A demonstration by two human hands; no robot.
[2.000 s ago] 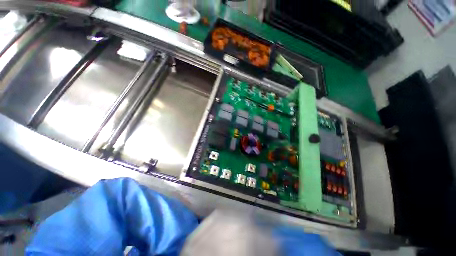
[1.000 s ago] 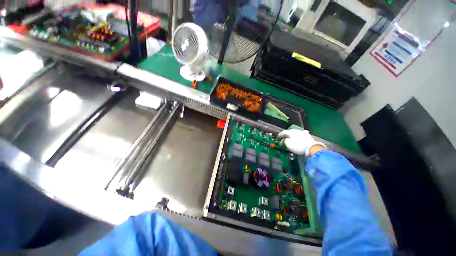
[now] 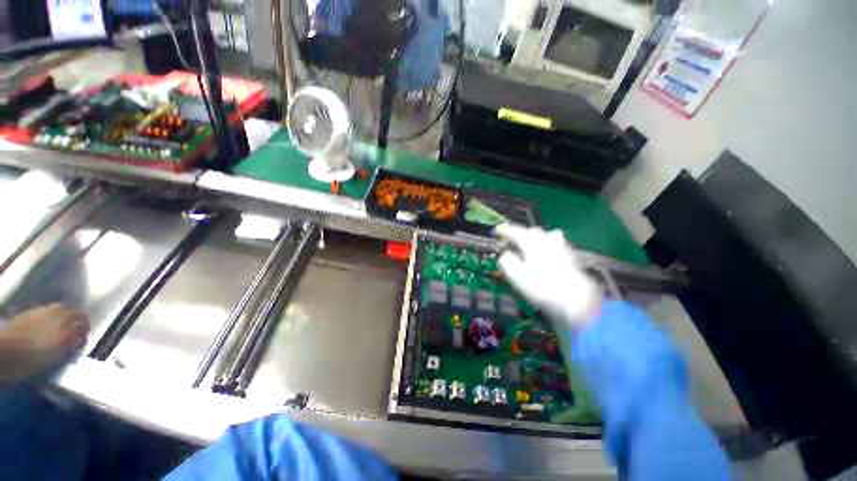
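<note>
The green circuit board [image 3: 460, 362] lies in its metal-edged carrier [image 3: 406, 329] on the conveyor, with grey relays [image 3: 460, 296] and a dark red and purple toroidal inductor [image 3: 484, 333]. My right hand [image 3: 550, 272], in a white glove, is over the carrier's far edge, its fingertips close to the tray of light-green strips [image 3: 481, 212]. It is blurred, and I cannot tell whether it holds anything. The light-green bar [image 3: 584, 402] is mostly hidden under my right arm. My left hand is out of view; only its blue sleeve shows at the bottom.
A black tray of orange pieces [image 3: 413, 199], a white fan [image 3: 319, 131] and a black case [image 3: 536, 136] stand on the green shelf. Another board [image 3: 141, 127] lies on red at the far left. Another person's bare hand [image 3: 42, 340] is at the left edge. Conveyor crossbars [image 3: 258, 310] lie left.
My right hand has moved from the bar's far end toward the tray of light-green strips. Another person's bare hand has come in at the left edge. The view has shifted.
</note>
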